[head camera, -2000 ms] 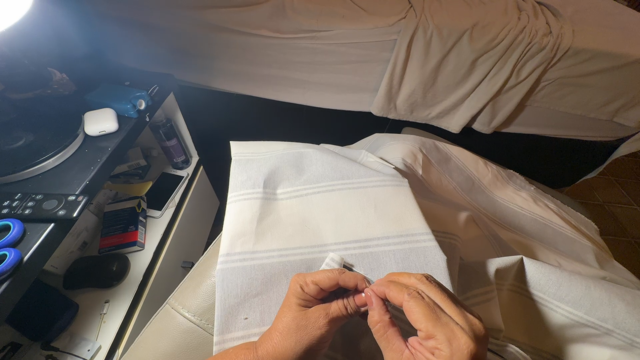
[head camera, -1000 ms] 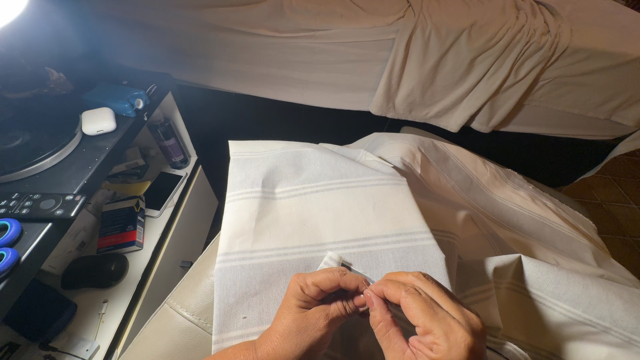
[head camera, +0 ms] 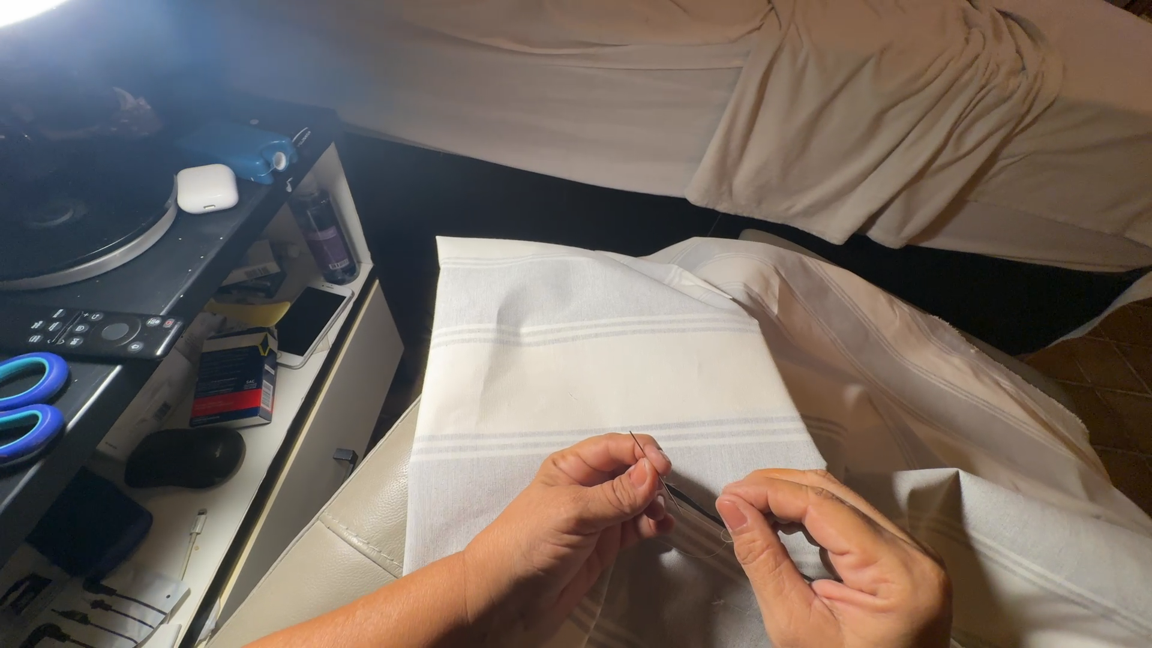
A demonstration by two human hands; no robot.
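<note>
A striped white and grey fabric point(head camera: 594, 369) lies over the lap, with my two hands above its near part. My left hand point(head camera: 594, 504) pinches a thin needle point(head camera: 640, 447) between thumb and forefinger, its tip pointing up. To the right, my right hand point(head camera: 828, 549) has thumb and forefinger pinched on a fine thread point(head camera: 724, 535), which loops near the fingertips. A dark, narrow strand point(head camera: 697, 506) spans the gap between the hands; what it is cannot be told. The right hand's lower fingers are curled and partly hidden.
At the left, a dark desktop point(head camera: 171, 297) bears a turntable point(head camera: 81, 243), a white earbud case point(head camera: 207, 188), a remote control point(head camera: 99, 331) and blue scissors handles point(head camera: 31, 407). An open shelf below holds a phone point(head camera: 310, 324), a box point(head camera: 234, 378) and a computer mouse point(head camera: 184, 457). Draped beige cloth point(head camera: 576, 108) lies beyond.
My hands were together at the fingertips and are now apart, the right one farther right. The needle now shows in my left fingers. The small white folded piece above the hands is no longer seen.
</note>
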